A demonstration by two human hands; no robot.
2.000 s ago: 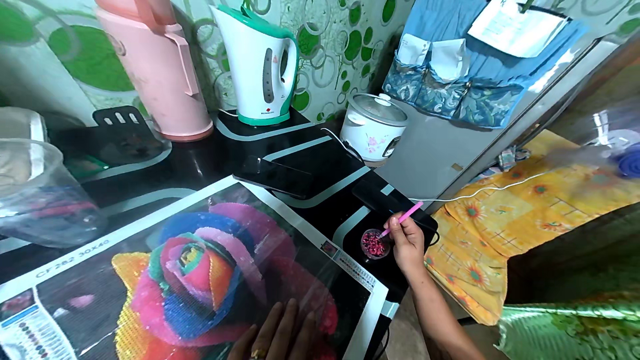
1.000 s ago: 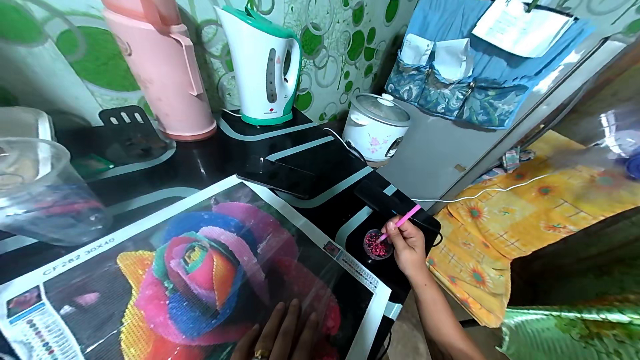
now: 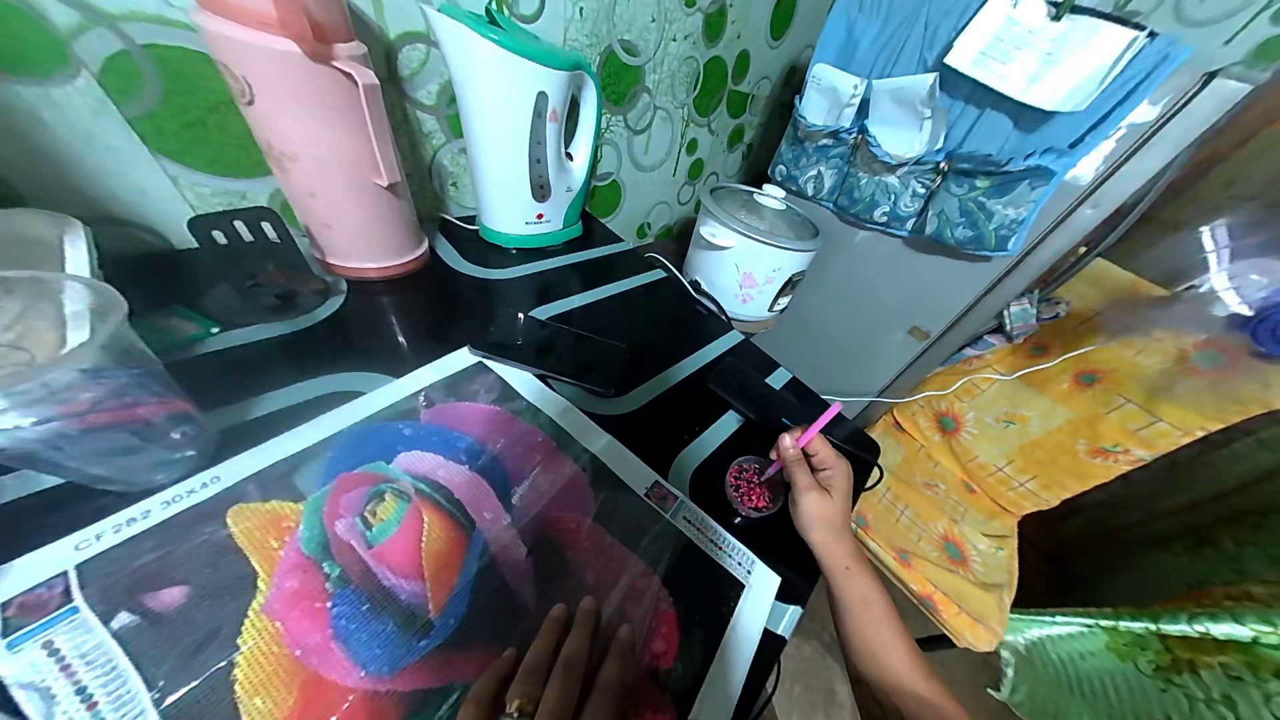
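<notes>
A diamond painting canvas [image 3: 400, 560] of a multicoloured rose, with a white printed border, lies on the black table. Flat on its lower part rests my left hand [image 3: 560, 665], fingers spread, a ring on one finger. Between the thumb and fingers of my right hand [image 3: 818, 485] is a pink applicator pen [image 3: 805, 440]. The pen's tip points down into a small clear round dish [image 3: 752, 487] of pink and dark beads, just right of the canvas. Clear film covers part of the canvas.
Behind the canvas stand a pink thermos jug [image 3: 320, 150], a white and green electric kettle [image 3: 520, 130] and a rice cooker [image 3: 750, 255]. A dark phone-like slab [image 3: 550, 352] lies by the canvas's top corner. A clear plastic tub [image 3: 90, 390] is at left, near a black slotted turner [image 3: 250, 260].
</notes>
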